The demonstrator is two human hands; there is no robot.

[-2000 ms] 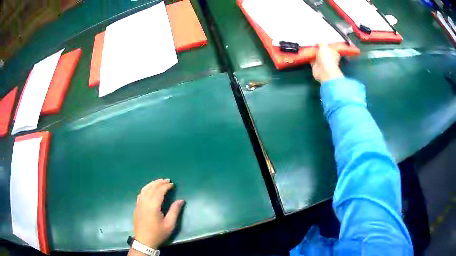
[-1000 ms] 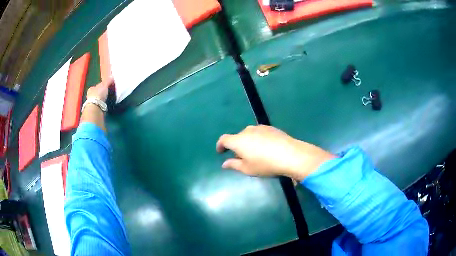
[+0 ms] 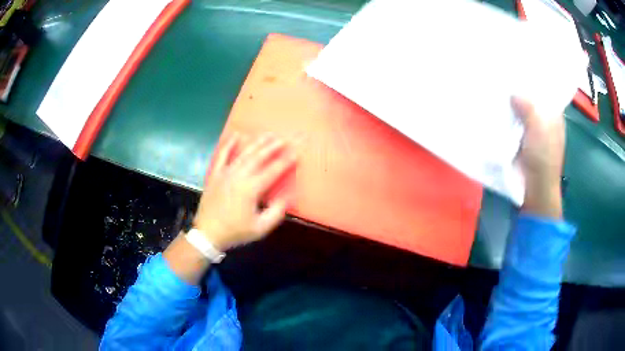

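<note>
A red-orange board (image 3: 370,175) lies on the green bench top at its near edge, right in front of me. A large white sheet (image 3: 438,75) is over the board's far right part and reaches beyond it to the right. My right hand (image 3: 541,147) holds the sheet at its right side; some fingers are hidden and blurred. My left hand (image 3: 247,188) is over the board's near left part with fingers spread, blurred and empty. I cannot tell whether it touches the board.
Another red board with a white sheet (image 3: 103,68) lies on the green bench top (image 3: 185,89) at the left. More boards with white sheets (image 3: 610,79) are at the far right. A black bin with shiny clips (image 3: 127,240) is below the bench edge at the left.
The view has shifted. A bare-topped red board now lies in front of me at the near edge. My right hand, empty before, now holds a white sheet; my left hand has let go and spread.
</note>
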